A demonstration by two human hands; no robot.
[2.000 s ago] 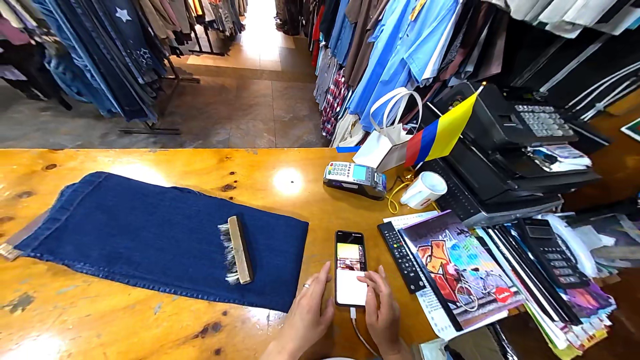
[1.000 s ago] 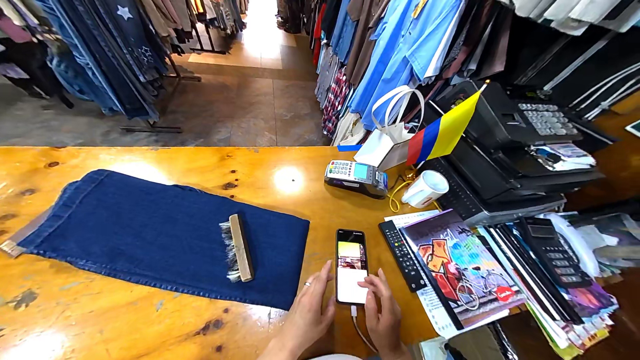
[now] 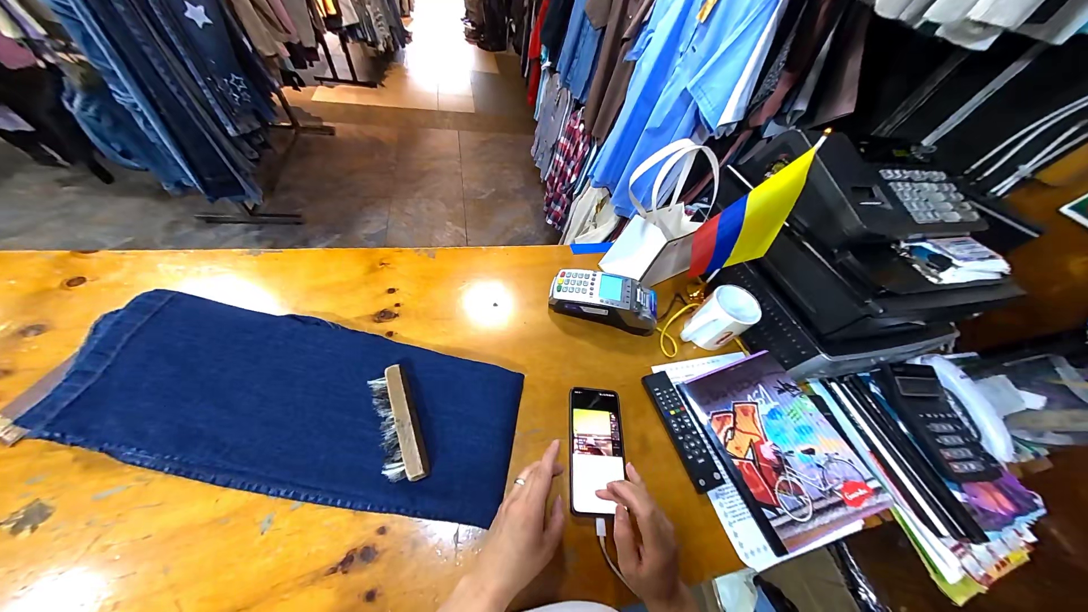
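Note:
A smartphone lies on the wooden counter, its screen lit and a white charging cable plugged into its lower end. My left hand rests beside the phone's lower left, fingers extended and holding nothing; a ring is on one finger. My right hand is at the phone's lower right, with a fingertip over the screen and nothing held. Folded dark blue jeans lie flat to the left, and a wooden brush with pale bristles lies on its side on them.
Right of the phone are a black remote control, a colourful magazine, stacked papers and a calculator. Farther back stand a card terminal, a white mug, a small flag and a black printer. Clothes racks stand beyond the counter.

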